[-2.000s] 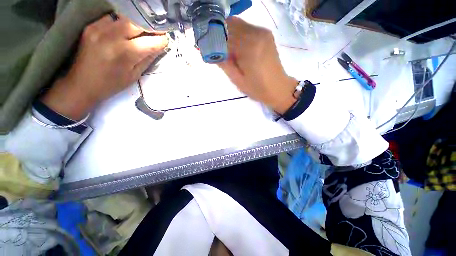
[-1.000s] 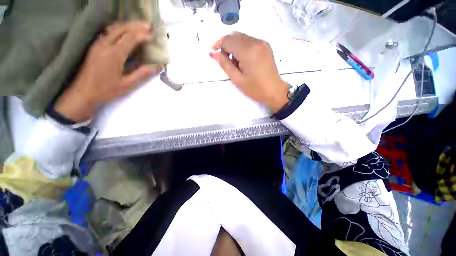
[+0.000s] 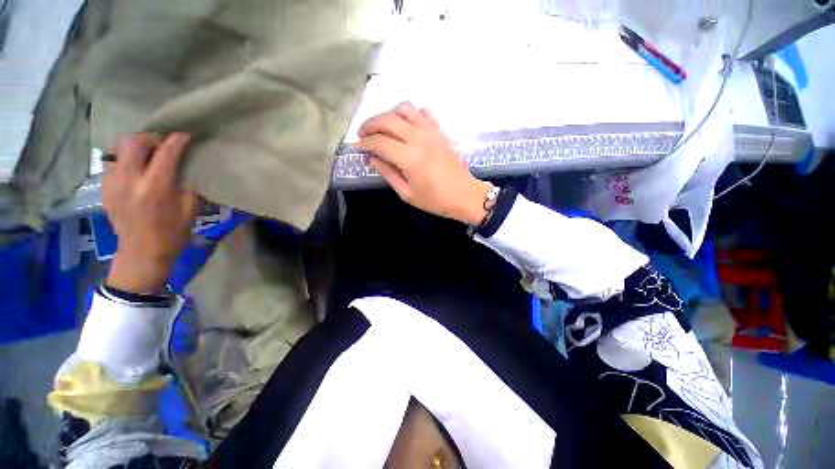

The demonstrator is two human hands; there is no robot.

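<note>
A large khaki garment piece lies on the left of the white table, its lower corner hanging over the ruler-marked front edge. My left hand holds the cloth at its lower left, fingertips on the fabric, a small dark bit showing beside them. My right hand is over the front edge, right of the cloth, its fingers bent and loosely apart; I see nothing in it. It appears just clear of the cloth's right edge. The sewing head is out of the picture; only small dark bits show at the top edge.
Thread snips lie at the table's upper right. A white plastic bag with red print hangs over the right edge, beside a grey cable. More khaki pieces lie below the table at left, with blue plastic. The ruler-marked edge crosses the view.
The khaki cloth has come away from the machine area and now spreads flatter over the front edge. Both hands moved down towards me. The view tilted downward and the machine head left it.
</note>
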